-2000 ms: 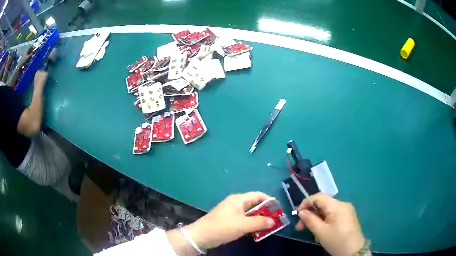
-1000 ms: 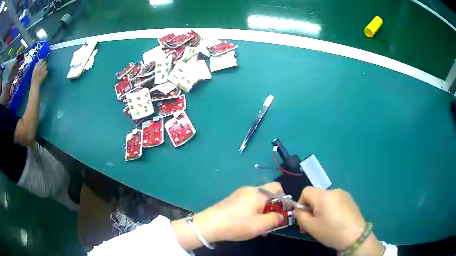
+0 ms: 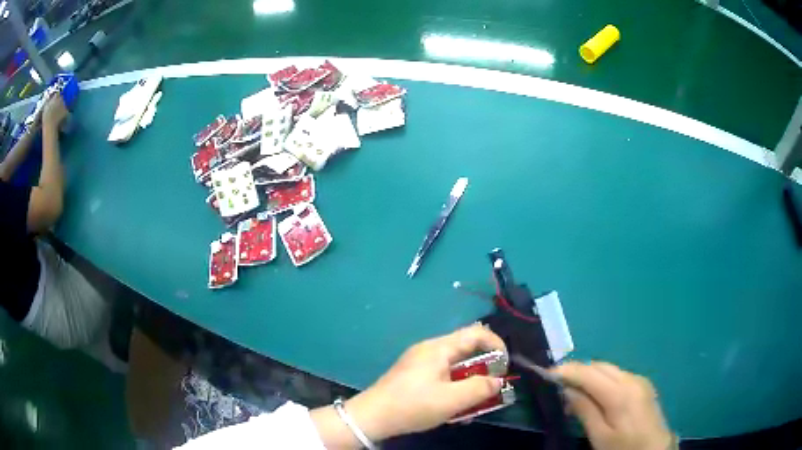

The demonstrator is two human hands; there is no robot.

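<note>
My left hand [image 3: 440, 378] holds a small red circuit board [image 3: 479, 400] near the front edge of the bench. My right hand [image 3: 611, 404] grips slim pale tweezers [image 3: 538, 369], pointing left at the board's right side. A thin red lead shows at the board's edge. The black unit [image 3: 519, 330] lies just behind my hands, with red and dark wires and a pale flat piece [image 3: 553, 326] at its right. Its lower part is partly hidden by my hands. A second slim dark tool with a pale end [image 3: 438, 226] lies alone on the bench.
A pile of red and white boards [image 3: 290, 141] lies left of centre on the green bench [image 3: 378, 299]. A white bundle [image 3: 136, 109] lies far left. Another person [image 3: 40, 193] works at a blue tray. A yellow cylinder [image 3: 600, 43] is on the conveyor behind the white rail [image 3: 492, 79].
My right hand has moved slightly right from the board, still with the tweezers. The black unit appears turned more upright. The yellow cylinder has moved left along the conveyor.
</note>
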